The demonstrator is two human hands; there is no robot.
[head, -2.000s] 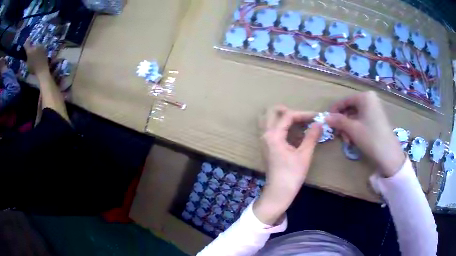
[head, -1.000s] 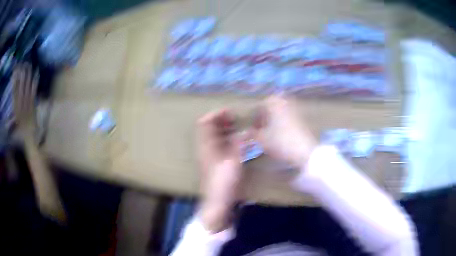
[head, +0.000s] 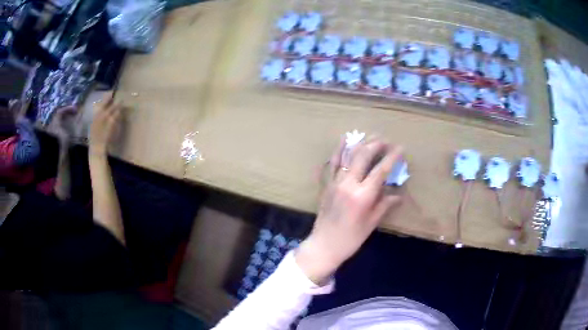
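My left hand [head: 361, 177] is over the cardboard in the middle, palm down with fingers bent. A white toothed gear [head: 353, 137] shows just beyond its fingers. A silver-blue motor [head: 398, 173] lies beside its fingertips on the right. The fingers partly hide both, so I cannot tell whether the hand grips either. My right hand is out of the picture. Several motors [head: 467, 165] without gears lie in a row to the right, their thin leads trailing towards the front edge.
A clear tray [head: 300, 97] of wired motors lies at the back. White gears [head: 572, 129] are spread at the right end. More motors [head: 264, 258] fill a box below the bench edge. Another person's arm [head: 103, 161] reaches in at the left, near a clear bag [head: 134, 22].
My right hand has left the picture. My left hand has moved from holding a motor together with the right to over the cardboard. The geared motor at the left is gone from its place.
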